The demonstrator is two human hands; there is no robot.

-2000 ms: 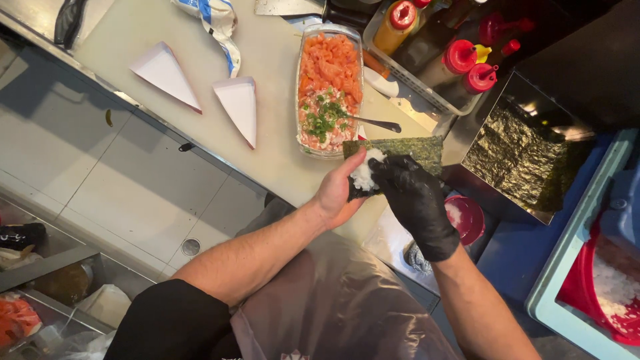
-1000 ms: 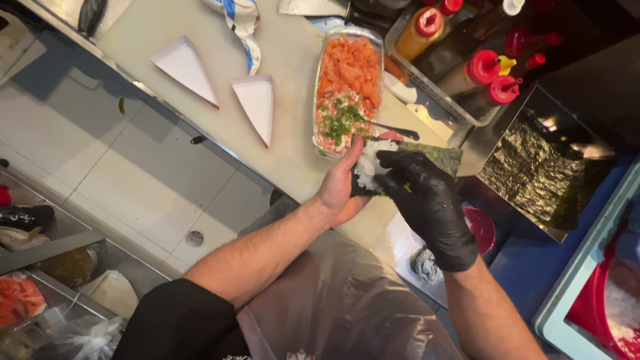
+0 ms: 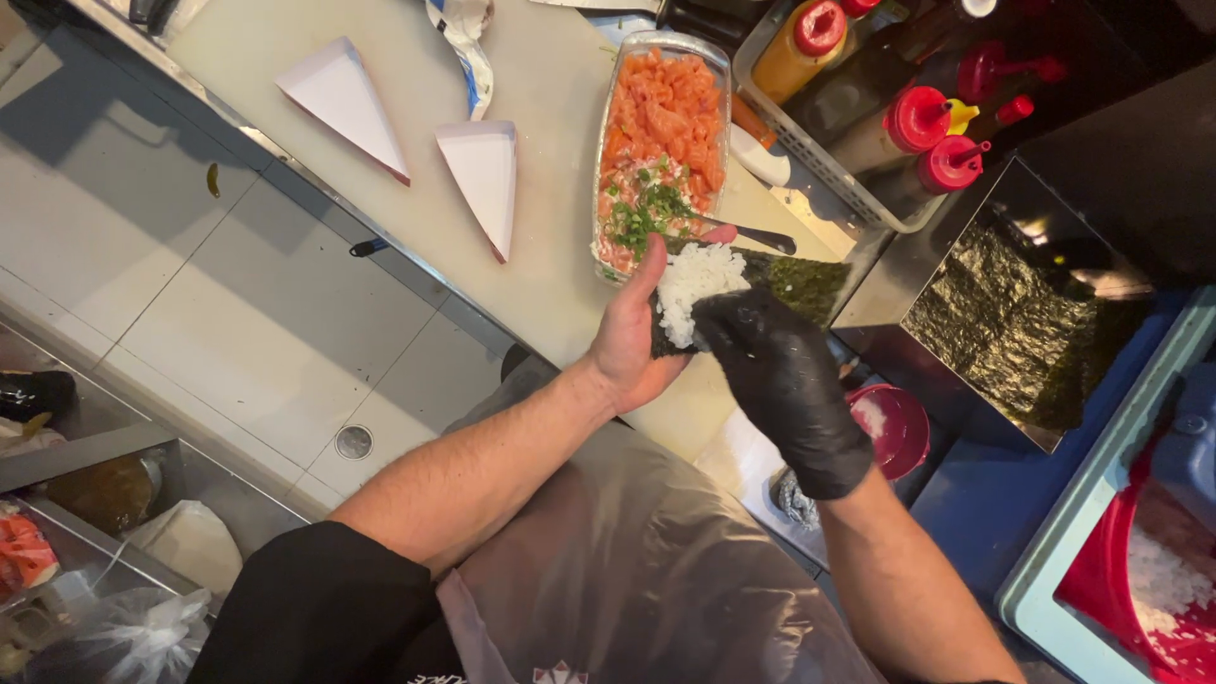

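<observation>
My bare left hand (image 3: 632, 332) holds a strip of nori (image 3: 807, 285) from below, its thumb along the left edge. White rice (image 3: 698, 280) covers part of the strip's left end. My right hand (image 3: 784, 380), in a black glove, touches the rice's lower right side with its fingertips; the fingers are bent and partly hidden. Just beyond the hands lies a glass dish (image 3: 602, 180) of diced salmon (image 3: 670, 109) and a creamy mix topped with chopped green herbs (image 3: 651, 214), with a metal utensil handle (image 3: 760, 236) sticking out to the right.
Two white cardboard cones (image 3: 347, 104) (image 3: 483, 176) lie on the cutting board (image 3: 551, 285). Squeeze bottles (image 3: 917, 119) stand in a basket (image 3: 826, 152) at upper right. Beside it, a metal box (image 3: 978, 380) holds nori sheets (image 3: 1016, 313). A red-lined cooler (image 3: 1035, 560) with rice sits at lower right.
The rice now spreads wider over the nori, and my gloved fingers have shifted to its lower right edge. My left hand still holds the strip.
</observation>
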